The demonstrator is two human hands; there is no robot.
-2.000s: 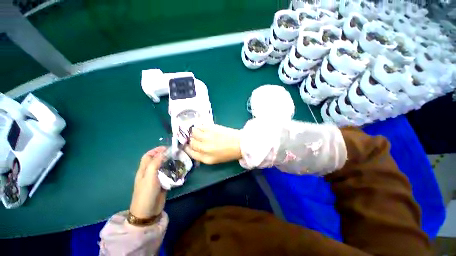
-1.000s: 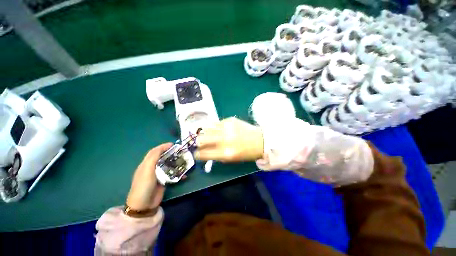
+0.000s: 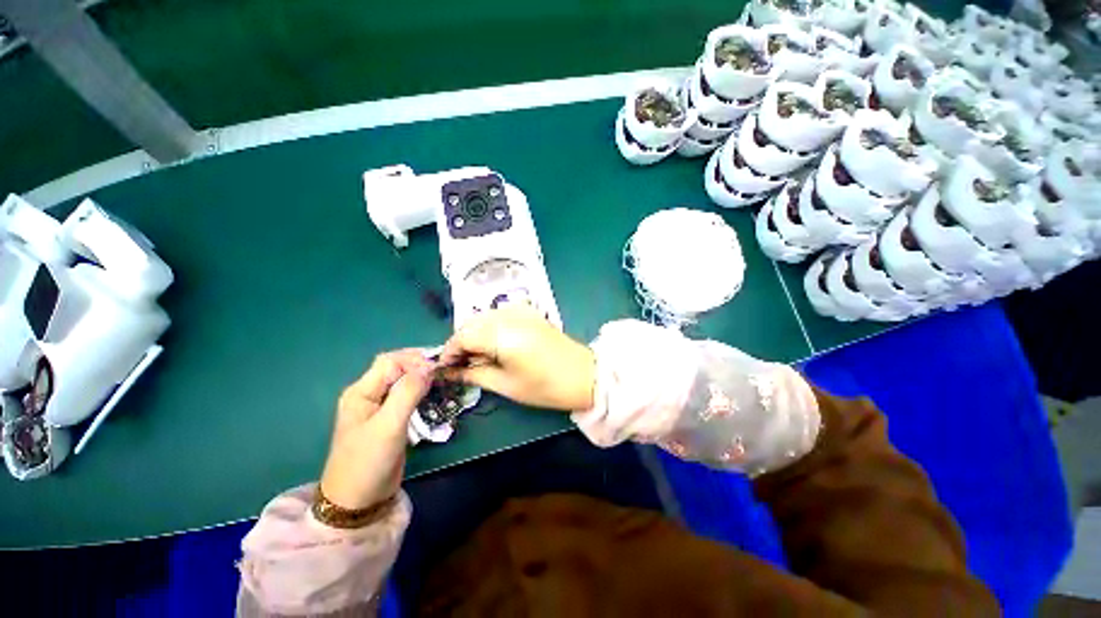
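Observation:
The white camera body point(image 3: 497, 260) lies on the green bench with its black lens panel point(image 3: 476, 207) facing up. The base housing with circuit board point(image 3: 442, 408) rests at the body's lower end near the bench edge. My left hand point(image 3: 372, 423) and my right hand point(image 3: 517, 356) meet above the housing, fingertips pinched together. The fingers hide most of what they pinch; it seems to be the wire leads between body and housing. A black cable tail point(image 3: 432, 299) lies left of the body.
Stacked housings point(image 3: 845, 181) fill the right of the bench. A round white pile of thread-like ties point(image 3: 686, 263) lies right of the body. White camera bodies point(image 3: 103, 326) stand at the left edge. Pale metal edging point(image 3: 362, 115) runs behind the bench.
My left hand has let go of the housing's side and moved its fingertips up to meet my right hand's. The housing now sits on the bench edge below them.

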